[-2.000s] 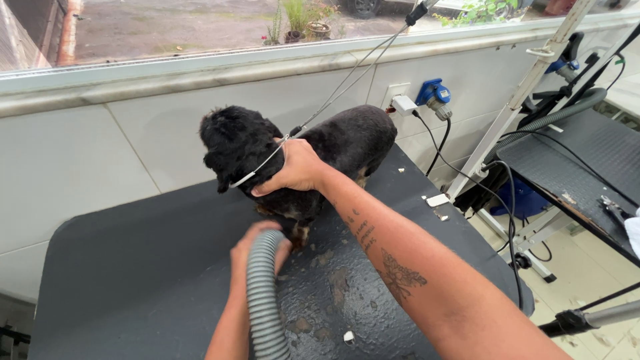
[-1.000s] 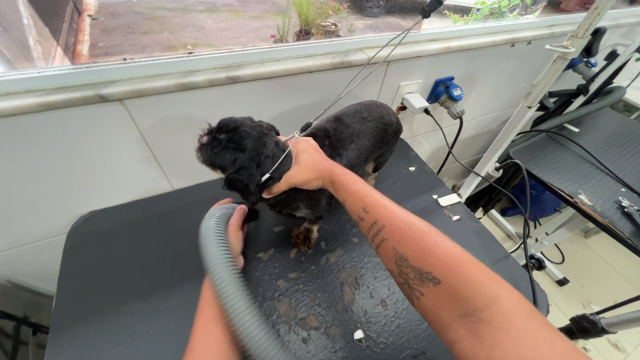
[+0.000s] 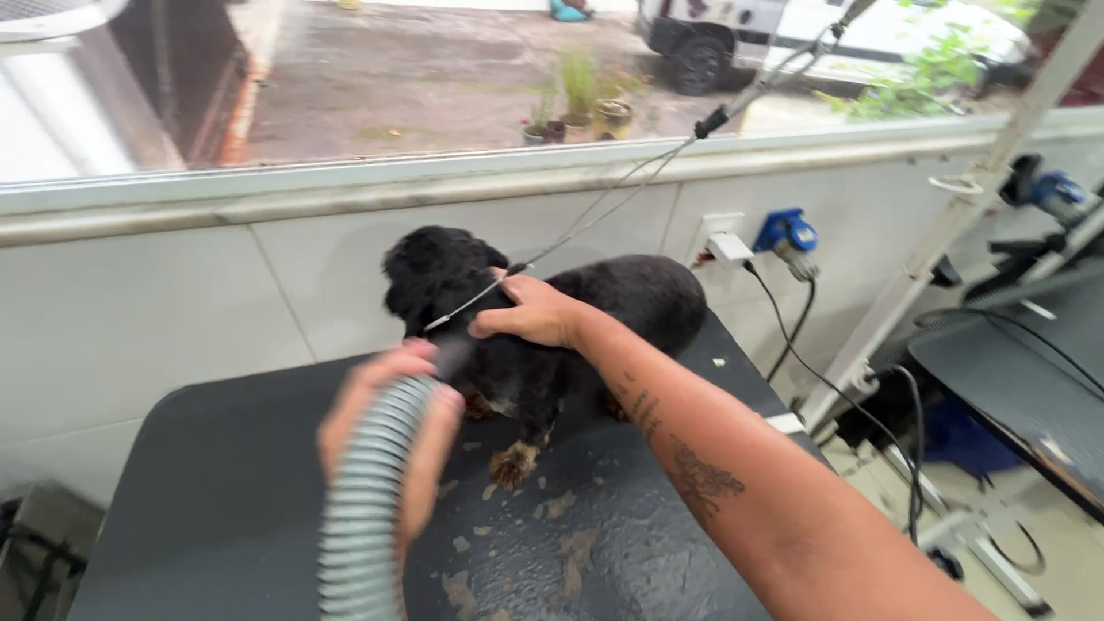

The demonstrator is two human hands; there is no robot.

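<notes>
A small black dog (image 3: 638,297) stands on a dark grooming table (image 3: 233,483), its head turned to the left and one tan front paw on the wet surface. Around its neck runs a thin cable loop (image 3: 470,302), which rises to the upper right. My right hand (image 3: 535,310) rests on the neck and shoulder beside the loop, thumb and fingers spread over the fur. Blurred by motion, my left hand (image 3: 388,405) grips the end of a grey corrugated hose (image 3: 366,509), with the hose's end close to the dog's chest. The hose's nozzle is blurred.
Behind the table are a tiled wall (image 3: 285,293), a white plug (image 3: 729,248), a blue socket (image 3: 787,233) and a window sill (image 3: 345,203). On the right stand a white metal post (image 3: 940,233) and a second table (image 3: 1026,354); cables (image 3: 819,371) hang between the tables.
My left hand and the hose end have moved from low beside the dog's legs up to its chest. My right hand stays at the neck. The view has tilted up.
</notes>
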